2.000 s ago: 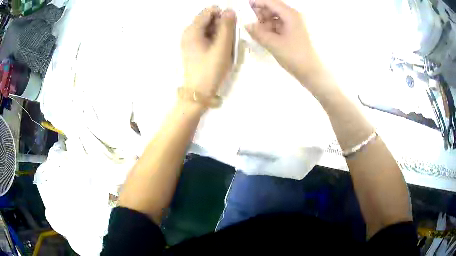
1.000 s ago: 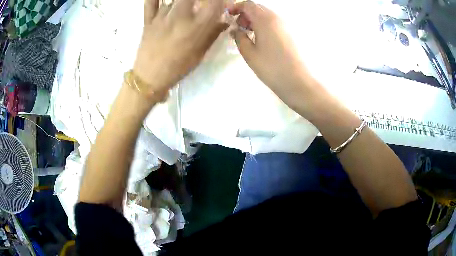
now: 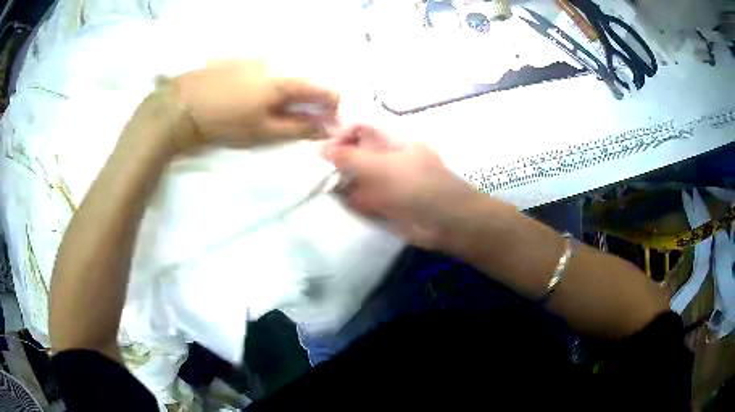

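Observation:
A white garment [image 3: 234, 217] lies bunched on the table and hangs over its front edge towards my lap. My left hand [image 3: 250, 105] is at the upper middle, blurred, its fingers curled at the cloth's upper edge and pinching a bit of white material. My right hand [image 3: 387, 173] is just right of it, fingertips closed on the edge of the same cloth, where a seam or fold runs down to the left. The two hands' fingertips nearly meet. The cloth is overexposed, so its exact layers cannot be told.
Black-handled shears [image 3: 624, 48], grey snips [image 3: 576, 48] and an orange-brown handle [image 3: 579, 18] lie at the upper right. A dark slot [image 3: 492, 87] crosses the table. A printed ruler [image 3: 580, 157] runs along the front edge. White strips [image 3: 695, 249] hang by a yellow frame [image 3: 657, 233] at right.
The view has turned right, showing more of the shears and ruler. Both hands have moved lower in the picture, and the garment is drawn up and bunched below them.

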